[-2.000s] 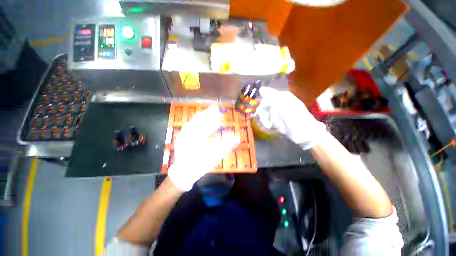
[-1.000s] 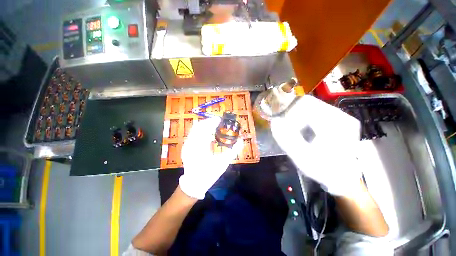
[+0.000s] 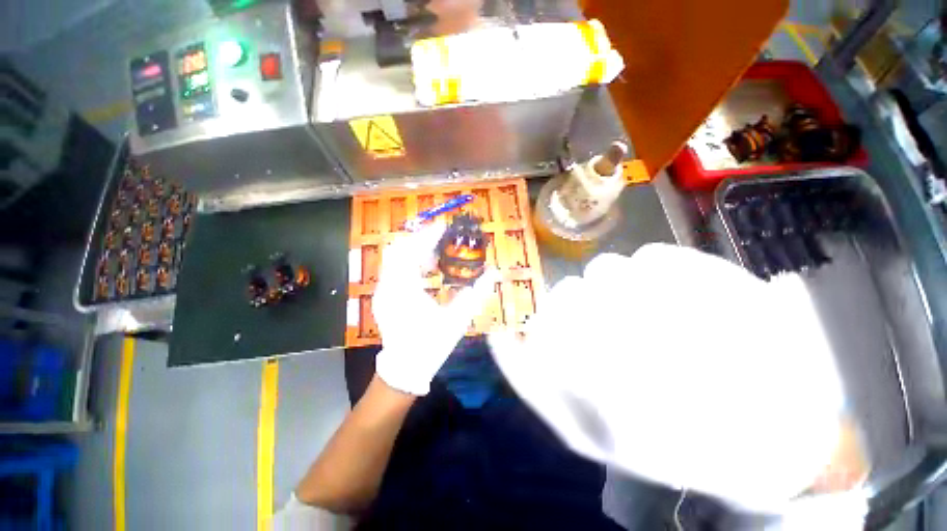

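Note:
My left hand (image 3: 421, 306), in a white glove, holds a black and copper coil (image 3: 462, 253) over the orange slotted plate (image 3: 367, 330). My right hand (image 3: 675, 373), also gloved, is large, overexposed and blurred at the lower right, close to the camera. Its fingertips point towards the coil, and I cannot tell whether it holds anything. Blue-handled cutters (image 3: 440, 211) lie on the plate, above the coil. A whitish flux bottle (image 3: 594, 191) stands in a round base right of the plate. Two coils (image 3: 278, 280) stand on the dark mat (image 3: 223, 330) at the left.
The solder pot machine (image 3: 260, 156) stands behind the mat, with a white wrapped roll (image 3: 519, 64) on its front. An orange guard panel (image 3: 680, 73) hangs at its right. A red bin (image 3: 774, 83) and a steel tray (image 3: 877, 301) are at the right. A tray of coils (image 3: 143, 233) is at the left.
The coil has passed from my right hand to my left hand. My right hand went to the flux bottle, then moved down and nearer the camera. The cutters have come into clear view.

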